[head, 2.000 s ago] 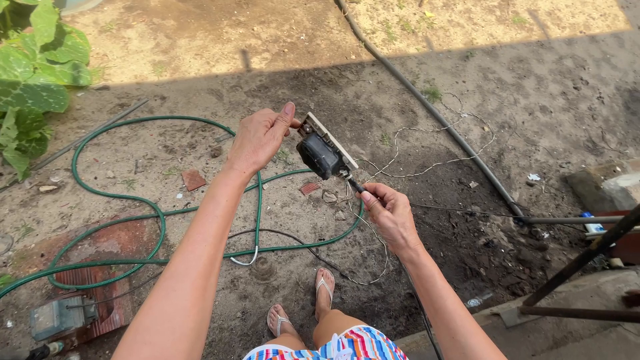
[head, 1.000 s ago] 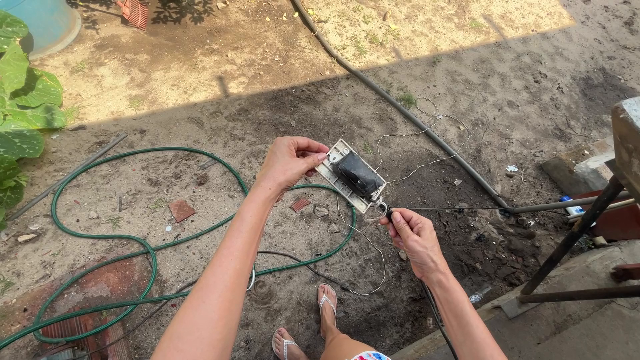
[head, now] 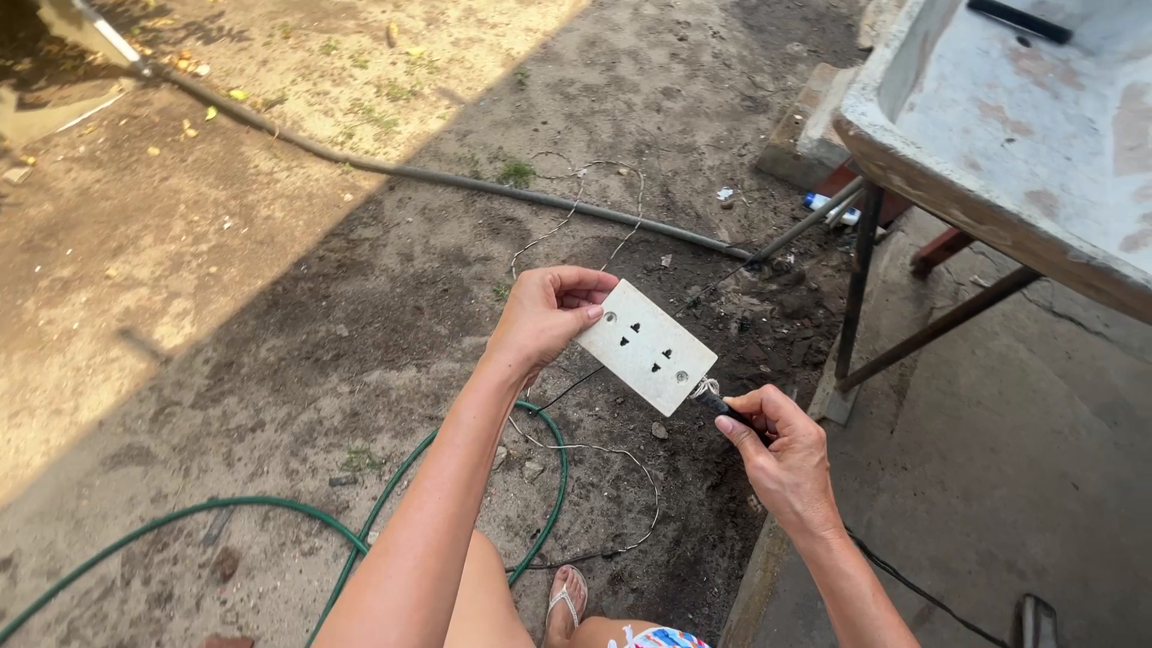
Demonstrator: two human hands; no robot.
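A white double socket outlet plate [head: 646,347] is held up in front of me, its front face with two sets of slots toward me. My left hand [head: 553,319] grips its upper left corner between thumb and fingers. Close to the plate's lower right corner, my right hand [head: 781,445] pinches a black cable end [head: 720,405], where pale string or wire is looped. The cable runs down past my right wrist. Behind the plate hangs or lies a thin twisted wire [head: 641,202], looping over the soil. The back of the plate is hidden.
A green garden hose [head: 261,500] coils on the sandy ground at lower left. A grey pipe [head: 477,184] crosses the ground behind my hands. At right, a worn basin [head: 972,193] stands on metal legs over a concrete slab [head: 981,432]. My sandalled foot [head: 565,598] is below.
The plate has been turned over: its back with the black housing faced me before, and now its front does. Both hands still hold plate and cable. The view has swung right, bringing in the basin.
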